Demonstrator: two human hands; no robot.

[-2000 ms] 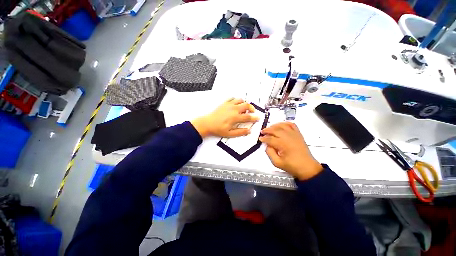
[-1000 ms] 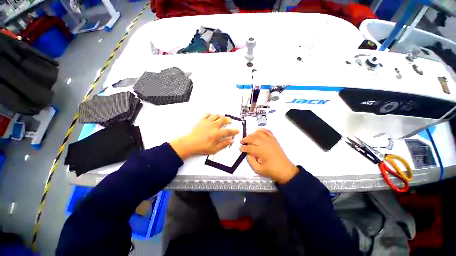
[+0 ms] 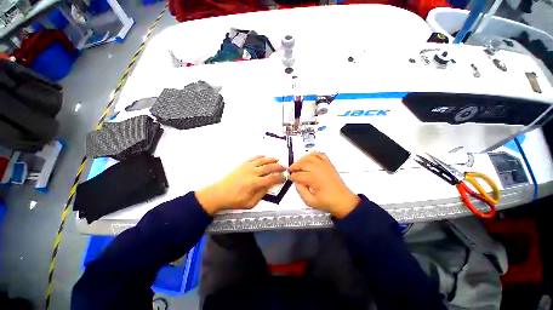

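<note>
The black-bordered flap lining [image 3: 278, 197] lies around a white template, which blends with the table, in front of the sewing machine's presser foot [image 3: 294, 128]. The lining's right border runs up to the foot. My left hand [image 3: 247, 180] lies spread over the middle of the piece and hides much of it. My right hand [image 3: 318, 183] has its fingertips closed on the right border, touching the left fingertips. The thread and needle tip are too small to make out.
A black lining stack [image 3: 121, 186] and grey patterned stacks [image 3: 189, 105] lie at left. A smooth black rectangle, perhaps a phone [image 3: 376, 146], and red-and-orange scissors [image 3: 475, 192] lie at right. Scraps [image 3: 241, 46] lie behind. A ruler [image 3: 273, 221] edges the table.
The view has shifted. Both hands have moved down the lining toward the table's front edge, away from the foot. More of the upper right border now shows below the foot.
</note>
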